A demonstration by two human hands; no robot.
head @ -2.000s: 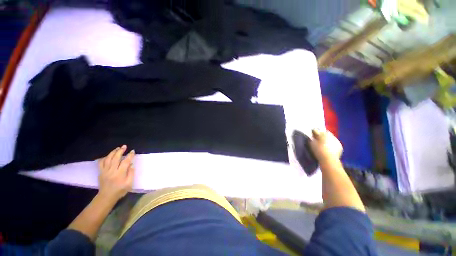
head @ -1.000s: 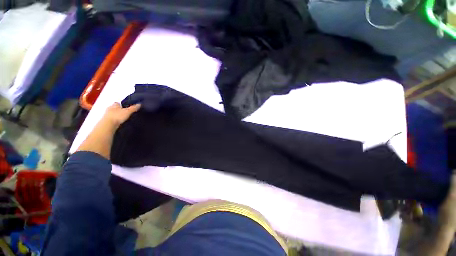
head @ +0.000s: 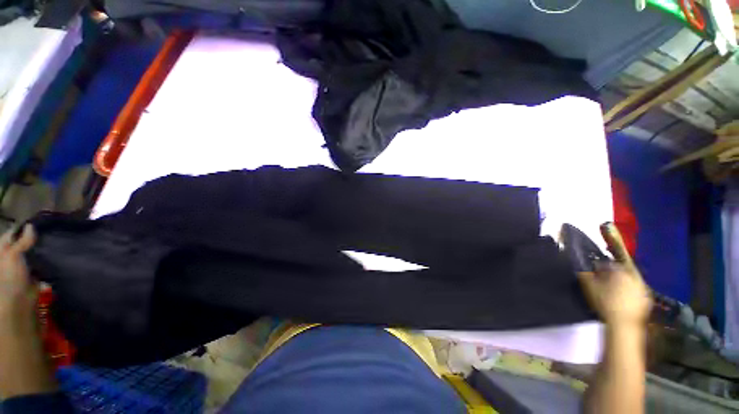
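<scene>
Black trousers (head: 324, 218) lie across the white pressing table, legs to the right with a narrow gap between them. My left hand (head: 16, 263), cut off by the left edge, grips the wide waist end, which hangs over the table's near left side. My right hand (head: 620, 287) is at the hem of the near leg (head: 454, 299) and appears to pinch it. The dark iron (head: 578, 247) sits just behind that hand at the table's right end, its underside partly hidden.
A crumpled black cloth heap (head: 454, 77) with a shiny grey patch lies on the table's far side. An orange-red tray (head: 138, 105) runs along the left end. A blue basket (head: 134, 388) is below at near left. Wooden strips (head: 672, 89) are at far right.
The waist end has moved left and toward me with my left hand. The trousers have turned, and the legs now lie apart, with the near leg's hem pulled straight by my right hand.
</scene>
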